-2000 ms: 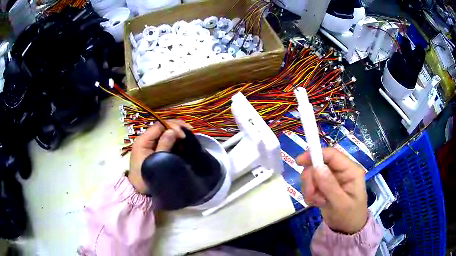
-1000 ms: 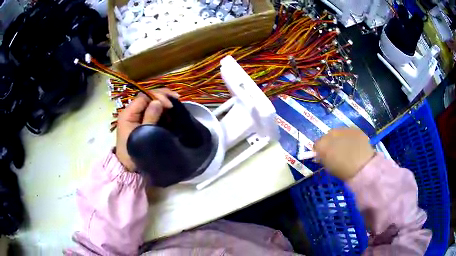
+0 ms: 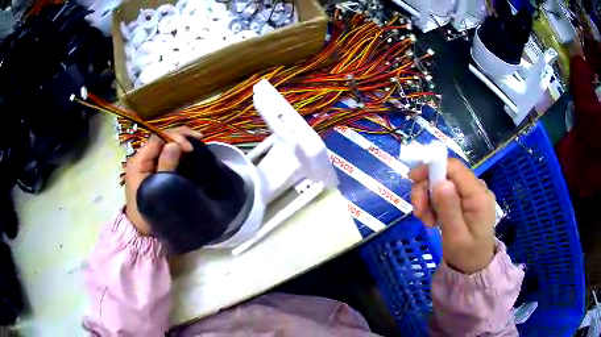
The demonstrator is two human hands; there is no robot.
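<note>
My left hand holds a camera unit with a glossy black head shell and a white bracket housing, tilted over the cream tabletop. My left fingers also pinch a thin red, yellow and black wire harness with small white plugs at its free end. A flat white stick lies along the underside of the bracket. My right hand is raised to the right of the unit, pinching a white plastic piece between thumb and fingers. The piece is blurred and points partly toward the camera.
An open brown carton of white discs stands behind the unit. Loose coloured wire harnesses spread beside it over a BOSCH-printed sheet. Black shells are heaped at left. A blue basket is at right, with another assembled unit behind it.
My right hand dipped over the basket's edge, then rose again with a white piece, now angled differently from the earlier upright stick. The held unit and surroundings have shifted left in the view.
</note>
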